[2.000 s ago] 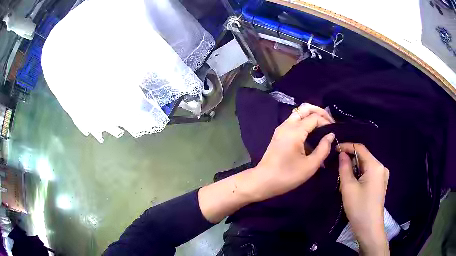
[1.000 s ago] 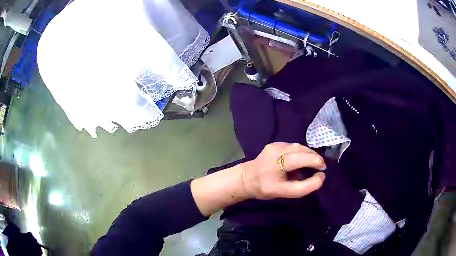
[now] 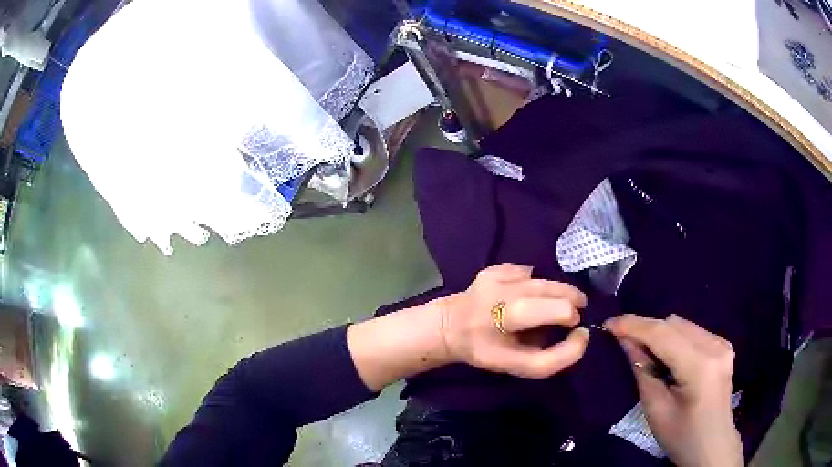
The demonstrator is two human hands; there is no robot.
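Observation:
A dark purple garment (image 3: 730, 201) fills my lap at the right and reaches under the table edge. My left hand (image 3: 525, 324), with a gold ring, pinches a bit of the dark cloth. My right hand (image 3: 675, 365) faces it with thumb and forefinger closed on a tiny bright sliver, likely a needle (image 3: 598, 326), almost at the left fingertips. A small dark tool (image 3: 655, 369) shows in the right palm. A pale checked flap (image 3: 593, 246) sticks out of the garment above the hands. A striped pale flap (image 3: 639, 429) is partly behind my right wrist. Short white stitches (image 3: 640, 190) show on the cloth.
White lace-edged cloth (image 3: 173, 119) drapes over equipment at the left. A metal frame (image 3: 429, 68) with a thread spool (image 3: 452, 126) stands beyond the garment. The wood-edged table (image 3: 693, 57) curves across the upper right, with a blue tray (image 3: 511, 41) beneath it. The floor (image 3: 301, 292) is green.
My right hand, out of view one second ago, is back from the lower right beside my left hand. My left hand has moved down from its earliest position, uncovering the checked flap.

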